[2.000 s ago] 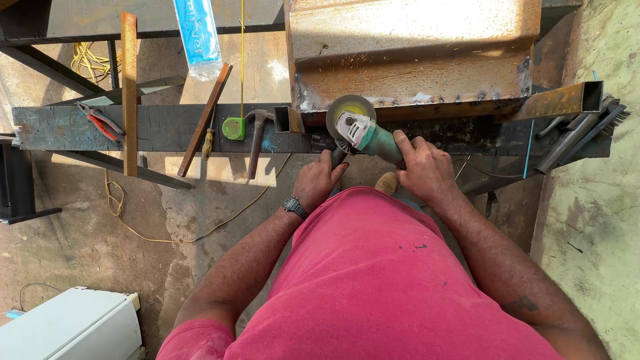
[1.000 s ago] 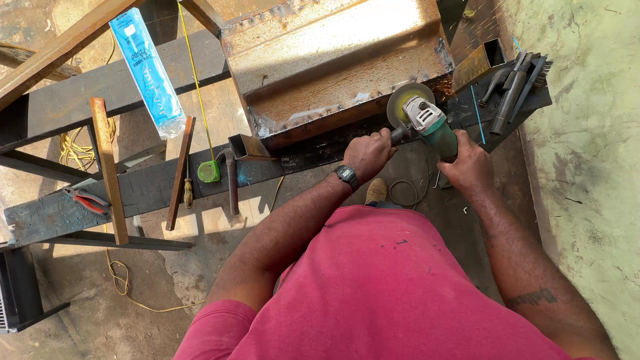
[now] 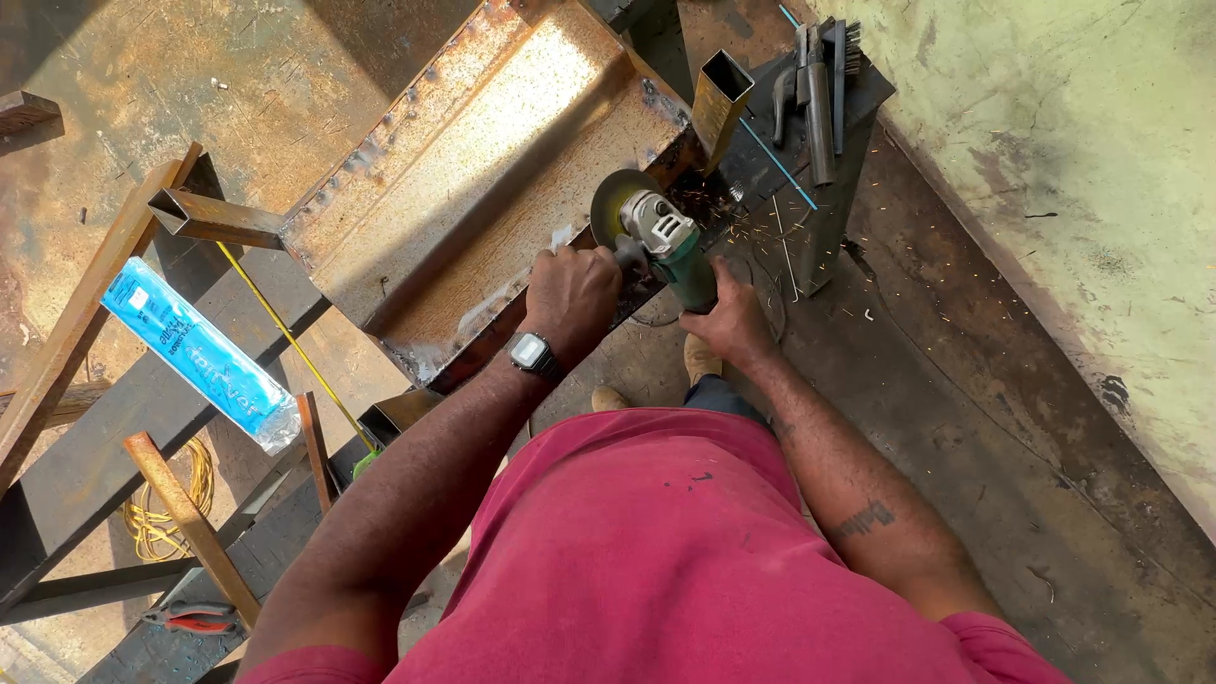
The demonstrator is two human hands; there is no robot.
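An angle grinder (image 3: 673,242) is held in both hands near the centre. My left hand (image 3: 572,296), with a watch on its wrist, is closed around its side handle, which the fingers mostly hide. My right hand (image 3: 736,318) grips the green body from behind. The yellowish disc (image 3: 617,204) is at the near edge of a rusty, welded steel piece (image 3: 494,171), close to its right corner. Orange sparks fly off to the right. Beyond that corner a square steel tube (image 3: 722,95) sticks up at a slant.
A wire brush (image 3: 845,57) and dark metal tools (image 3: 817,123) lie on the bench's right end by a blue rod (image 3: 779,163). At left are a blue electrode packet (image 3: 199,351), a tape measure (image 3: 365,463), red-handled pliers (image 3: 195,617), rusty bars (image 3: 190,527) and a coiled yellow cord (image 3: 171,503).
Both hands and the grinder have moved rightward along the welded piece's near edge. Sparks now spread widely to the right. The view has turned.
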